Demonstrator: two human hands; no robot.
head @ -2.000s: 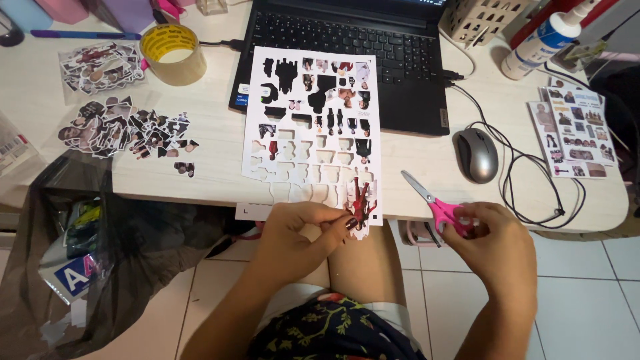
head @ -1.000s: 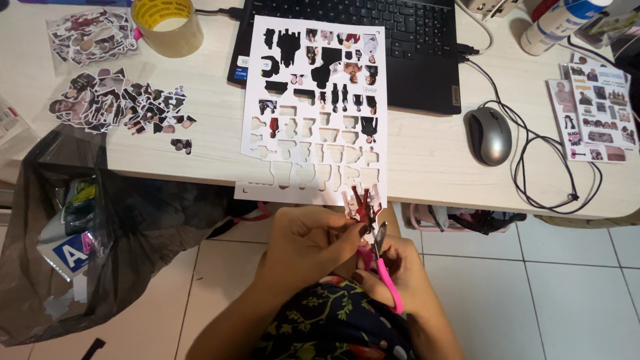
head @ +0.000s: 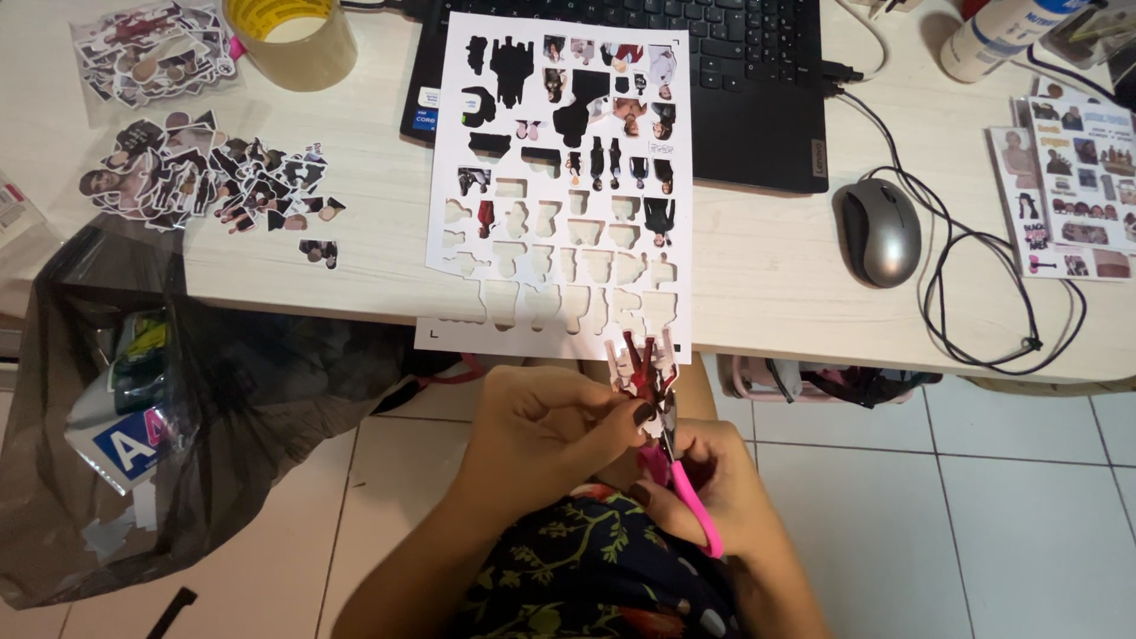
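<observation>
My left hand (head: 555,435) pinches a small paper cutout (head: 641,364) with dark red figures between thumb and fingers, just below the desk edge. In my right hand (head: 714,484) are pink-handled scissors (head: 694,508), their blades up against the right side of the cutout; how far the blades are apart is hard to see. Behind the cutout, a white sticker sheet (head: 561,186) with many cut-out openings lies partly on the laptop and overhangs the desk. A pile of loose cutouts (head: 177,173) lies at the left, below a clear bag of cutouts (head: 151,44).
A black laptop (head: 763,142) stands at the back, with a grey mouse (head: 879,232) and its cable to the right. Farther right are printed sheets (head: 1078,195) and a white bottle (head: 1003,40). A tape roll (head: 297,53) stands at the left. A dark plastic bag (head: 240,426) hangs off the desk.
My right hand has come in from the right with the scissors, which now meet the cutout in my left hand. Two seconds ago they were apart from it.
</observation>
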